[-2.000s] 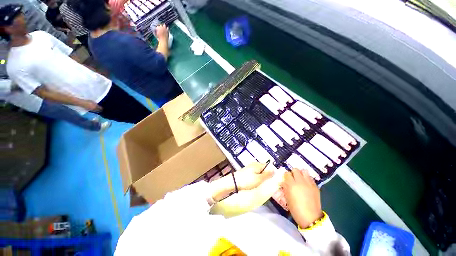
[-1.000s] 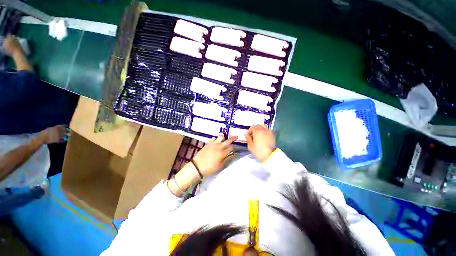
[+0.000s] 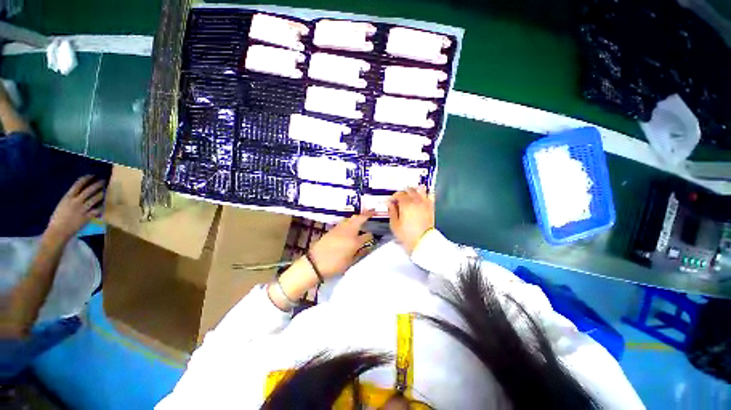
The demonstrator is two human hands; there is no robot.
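A black blister tray (image 3: 264,108) lies on the green bench in front of me. Its right and middle columns hold flat pink-white pieces (image 3: 401,145); the left pockets are bare and glossy. My left hand (image 3: 341,244) is at the tray's near edge, its fingertips at the left end of the nearest right-column piece (image 3: 374,204). My right hand (image 3: 413,218) has its fingertips on the right end of that same piece. The piece is partly covered by my fingers. Whether the hands grip it or only touch it is hard to tell.
Yellow-green strips (image 3: 160,104) lie along the tray's left edge. An open carton (image 3: 152,280) stands below left. Right of the tray are a blue basket (image 3: 605,188) with white bits, a clear bag (image 3: 672,132) and a dark machine (image 3: 681,240). Another person's hand (image 3: 78,207) is at left.
The view has turned from the aisle to the bench. Both hands remain at the tray's near edge; since one second ago, the tray and basket sit slightly higher in view.
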